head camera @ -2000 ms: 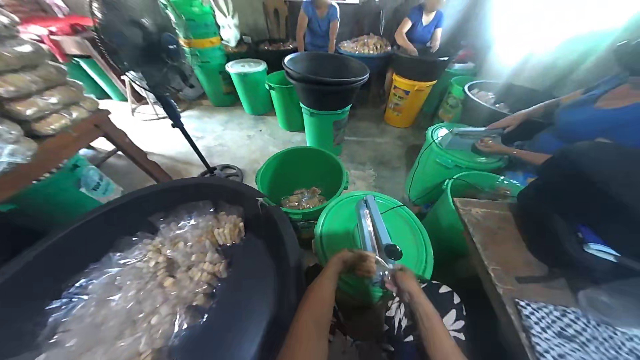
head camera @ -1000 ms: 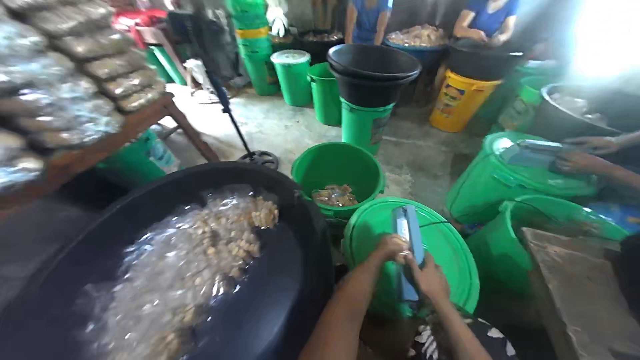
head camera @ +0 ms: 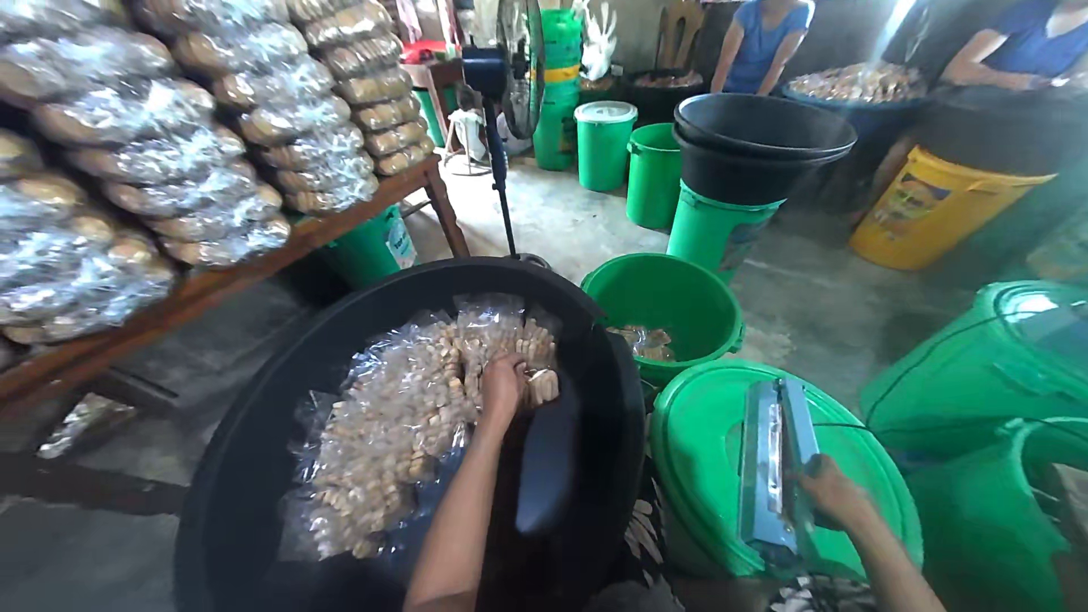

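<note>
My left hand reaches into a large black plastic tub, its fingers on one of the clear plastic bags of biscuits at the pile's right edge. How firmly they grip is hidden. On a green lidded bucket rests a grey impulse sealer, its arm raised. My right hand is at the right side of the sealer's arm; its fingertips are partly hidden. Between tub and lid, farther off, stands an open green bucket with a few bagged biscuits at its bottom.
Stacked bagged biscuits lie on a wooden table at left. A pedestal fan, nested black basins and a yellow bucket stand beyond. A cord runs right from the sealer. Two people in blue are at the back.
My left hand has moved from the sealer to the bagged biscuits in the black tub. My right hand remains by the sealer, whose arm is now raised. The view has swung left.
</note>
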